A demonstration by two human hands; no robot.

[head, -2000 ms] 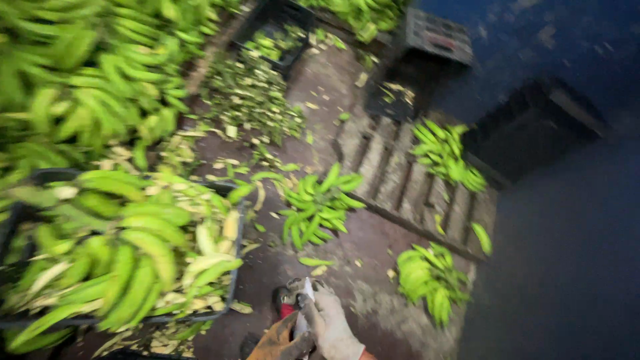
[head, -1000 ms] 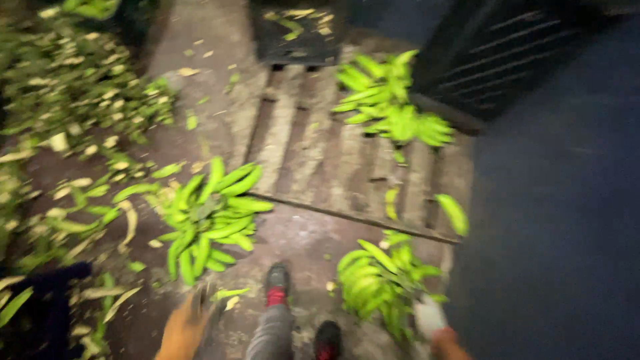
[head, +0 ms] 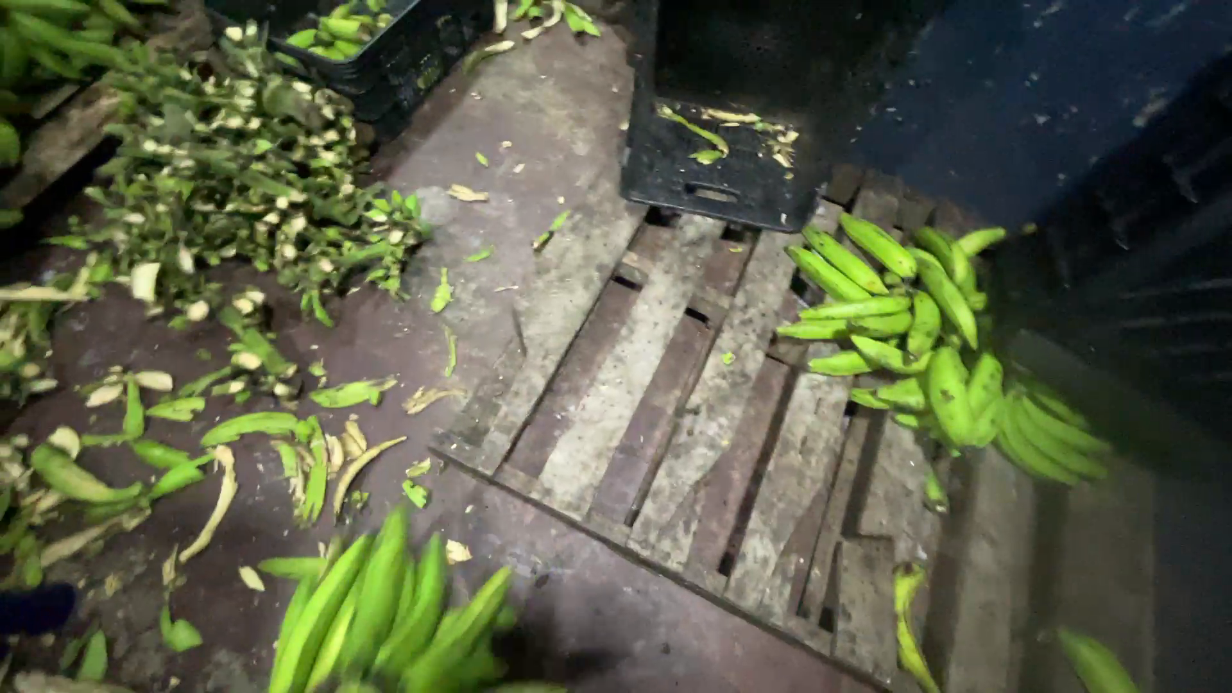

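Note:
Neither of my hands shows in the head view. A bunch of green plantains [head: 395, 616] is at the bottom edge, left of centre, over the dark floor; its lower part is cut off and whatever may hold it is hidden. More green plantains in clusters [head: 905, 318] lie on the right part of a worn wooden pallet [head: 664, 423]. A single yellowish-green plantain [head: 912, 626] lies near the pallet's front edge, and another green one [head: 1097, 662] is further right.
Cut stalks [head: 250, 173] are heaped at the left, with peels [head: 221, 500] scattered below. A black crate [head: 423, 58] holding green pieces stands at the top. Another black crate [head: 712, 192] with scraps in it rests at the pallet's back edge. A dark blue wall [head: 1020, 87] is at the right.
Both hands were visible one second ago, the right at a plantain bunch on the floor by the pallet; now neither shows. The view has shifted strongly.

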